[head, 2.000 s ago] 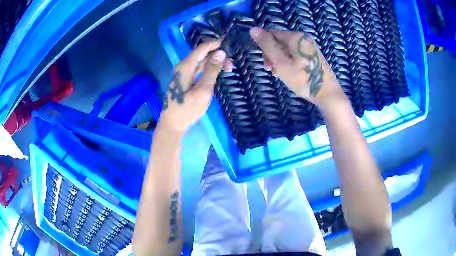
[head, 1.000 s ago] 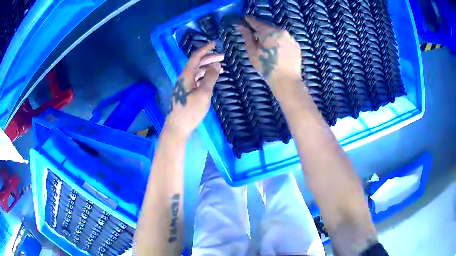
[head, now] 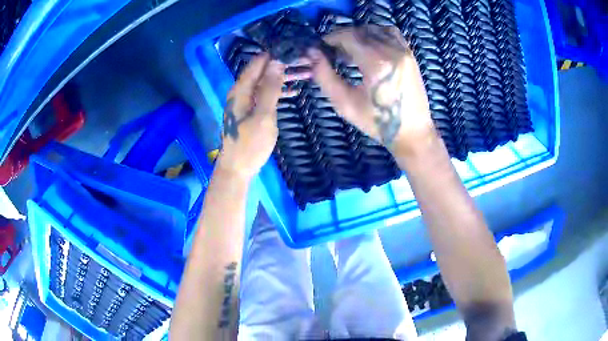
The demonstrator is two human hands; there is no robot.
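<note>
A blue crate (head: 347, 225) in front of me holds long nested rows of small black moulded parts (head: 333, 156). Over its upper left part, my left hand (head: 257, 110) and my right hand (head: 377, 83) hold a dark part (head: 290, 48) between their fingertips. The part is blurred, and I cannot tell whether it is one piece or several. My right hand is blurred too, and its fingers partly cover the rows beneath.
At the lower left, another blue crate (head: 41, 250) holds rows of dark parts. A blue crate (head: 547, 250) with white liner and black parts is low on the right. Red stool parts (head: 67, 126) and a blue stool (head: 157, 136) stand left. A large curved blue edge crosses the upper left.
My right hand reached down to the rows, then came back beside my left hand, with a dark part now at the fingertips. The crates have shifted slightly left in view.
</note>
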